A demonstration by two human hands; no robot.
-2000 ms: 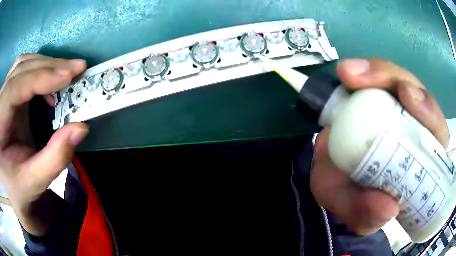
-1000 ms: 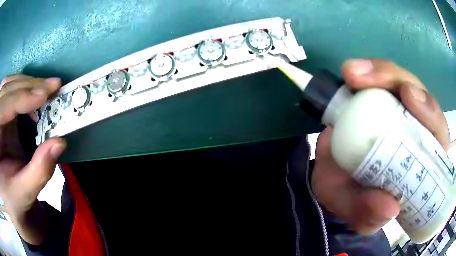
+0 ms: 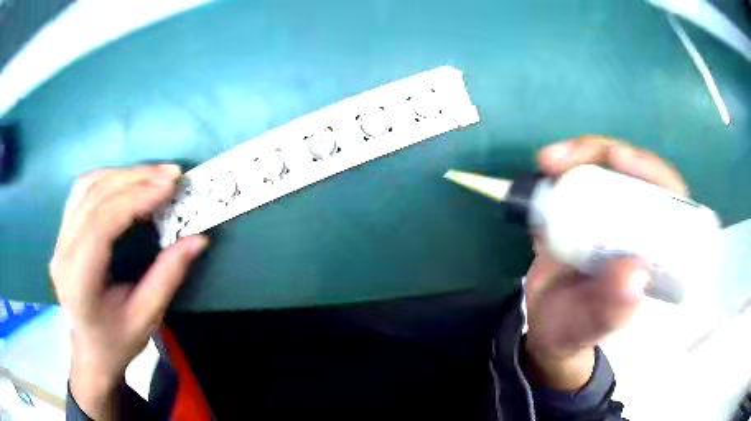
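Observation:
A pale silver strip (image 3: 350, 150) with a row of several round discs lies across the view, tilted up to the right. My left hand (image 3: 123, 247) grips its left end between thumb and fingers. My right hand (image 3: 589, 279) holds the milky white dispensing bottle (image 3: 630, 218), tipped on its side. The bottle's black collar (image 3: 520, 199) and thin pale-yellow nozzle (image 3: 478, 184) point left. The nozzle tip is apart from the strip, below and near its right end. The strip and bottle are slightly blurred or overexposed.
The green bench surface (image 3: 362, 238) lies below the strip. A white band (image 3: 107, 33) curves across the upper left. A dark object (image 3: 8, 152) is cut off at the left edge. A white thin stick (image 3: 702, 70) lies at the upper right. A blue item (image 3: 18, 316) shows at lower left.
The strip and my left hand have moved right and appear lower and smaller. The nozzle has come away from the strip's lower edge, and the bottle has turned more level. More bench is in view.

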